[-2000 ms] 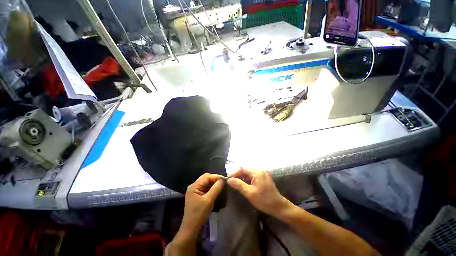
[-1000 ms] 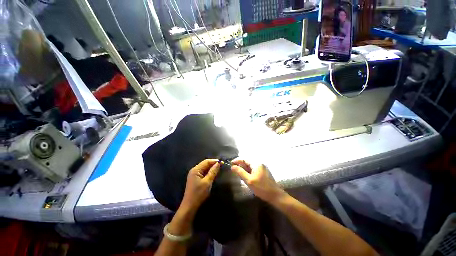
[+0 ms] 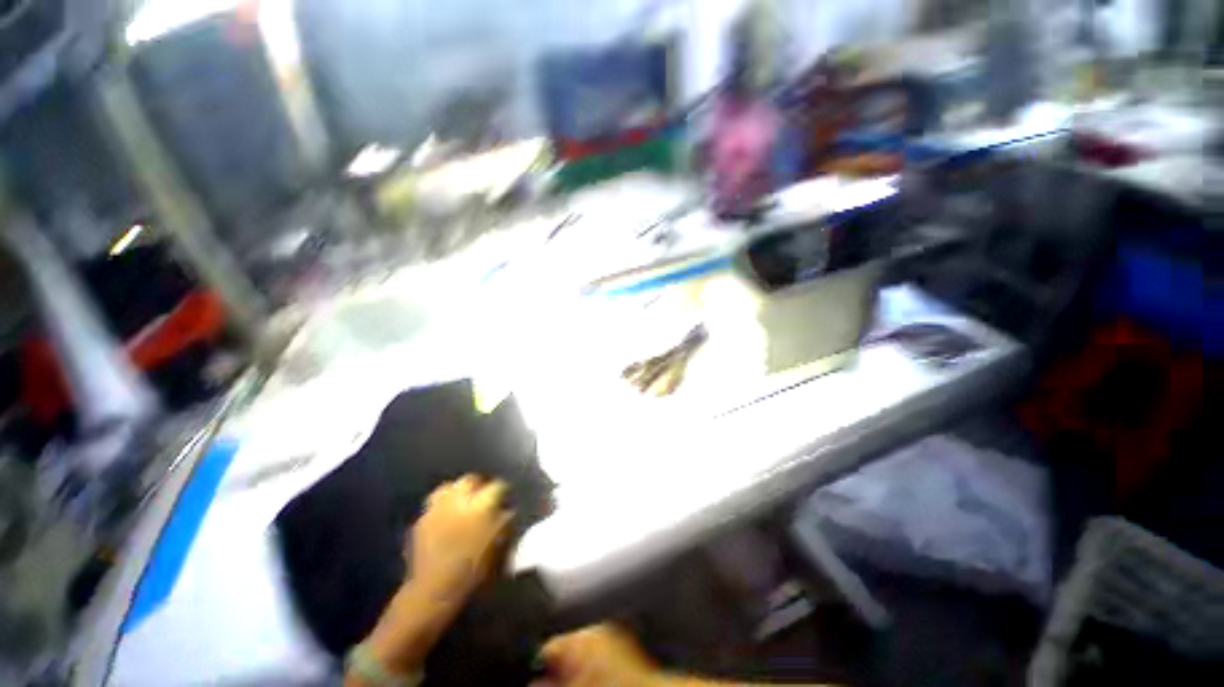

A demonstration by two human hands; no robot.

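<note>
The black garment piece lies on the white table left of the glare and hangs over the table's front edge. My left hand rests on the cloth with its fingers bent; blur hides whether it grips the cloth. My right hand is low near the bottom edge, beside the hanging cloth, partly cut off; blur hides its grip. The sewing machine is blurred, and its needle area is washed out by bright light.
A brassy and dark cluster rests against the machine. The smartphone shows as a pink blur above it. A white basket stands at lower right, beside a pale plastic bag under the table. A blue strip lies at left.
The view has swung to the right and blurred. My hands were together at the cloth's edge; now they are apart, the left on the cloth and the right lower down.
</note>
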